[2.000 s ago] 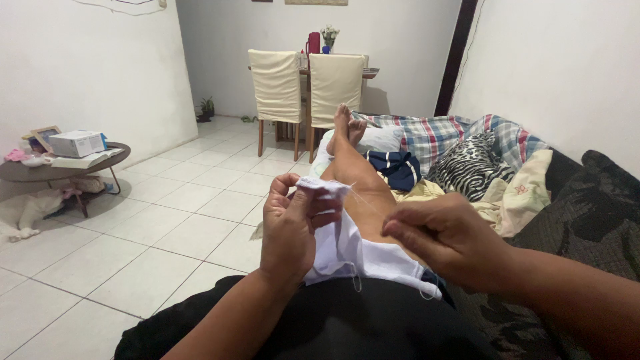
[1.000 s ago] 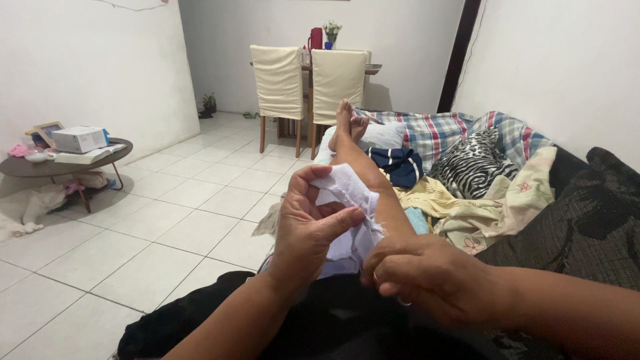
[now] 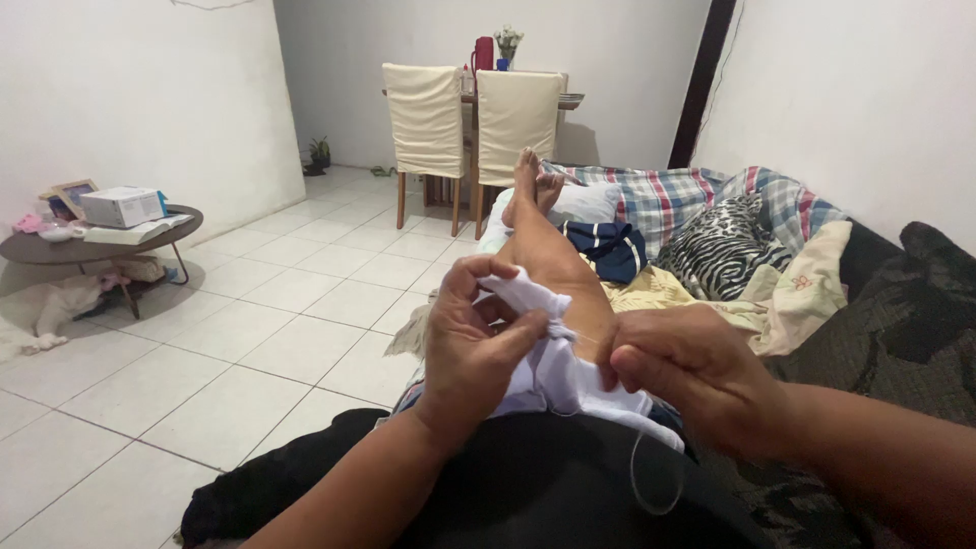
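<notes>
My left hand (image 3: 476,343) pinches the gathered edge of a white cloth (image 3: 530,293) between thumb and fingers. The rest of the cloth hangs down over my lap. To the right, my right hand (image 3: 686,366) has its thumb and fingers pressed together, and a fine pale thread (image 3: 587,338) stretches from the cloth's edge toward them. A needle cannot be made out. Below the hands, a loop of white thread (image 3: 634,476) hangs over the black clothing on my lap.
My bare legs (image 3: 545,252) stretch along a couch with a navy cloth (image 3: 610,248), a zebra-print pillow (image 3: 720,248) and a plaid cover (image 3: 656,191). At left, a low round table (image 3: 187,221) holds a box (image 3: 126,206); a white animal (image 3: 53,309) lies beneath. Covered chairs (image 3: 518,114) stand farther off.
My right hand has moved away to the right from the cloth's edge, where it was a second ago. My left hand still holds the cloth.
</notes>
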